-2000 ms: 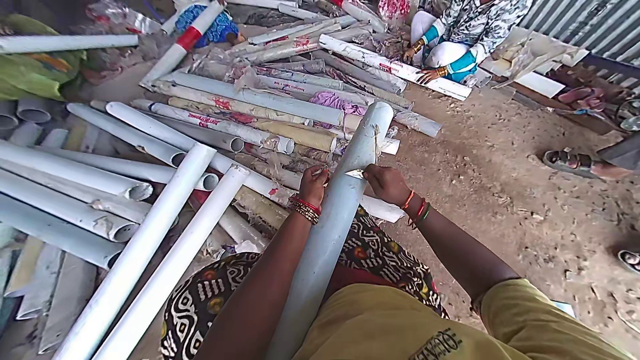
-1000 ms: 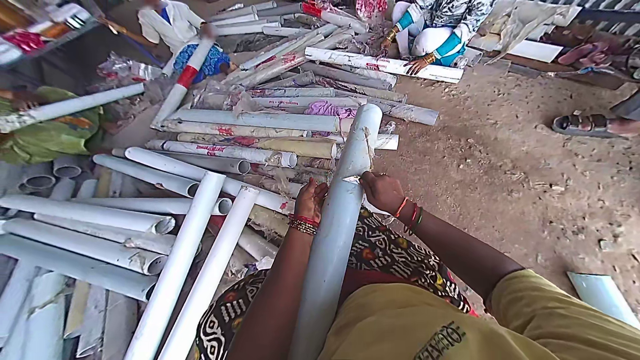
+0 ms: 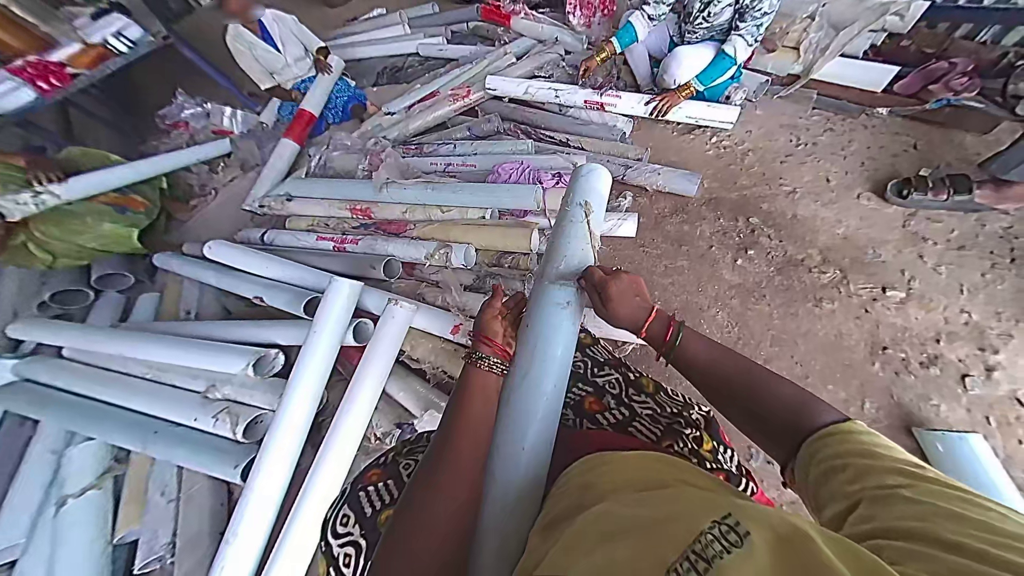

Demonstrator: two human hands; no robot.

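Note:
A grey-white pipe (image 3: 532,384) leans lengthwise across my lap, its far end pointing away from me. Near its upper part the surface looks torn, with a ragged film or tape edge along the right side. My right hand (image 3: 614,296) is closed at that ragged edge, fingers pinched; what lies between the fingertips is too small to tell. On the pipe's left side, my left hand (image 3: 500,320) rests with palm turned up and fingers partly spread. Two white pipes (image 3: 292,432) stand slanted just left of my left arm.
Piles of pipes (image 3: 144,344) lie left and ahead. Several other people sit around: one at the top handles a white printed pipe (image 3: 612,100), one holds a pipe with a red band (image 3: 300,126). A sandalled foot (image 3: 936,190) is at right on the dirt floor (image 3: 784,280).
My left hand's fingers have loosened and spread beside the pipe. My right hand stays at the ragged part; the bright flap seen there earlier no longer shows. The view has shifted left.

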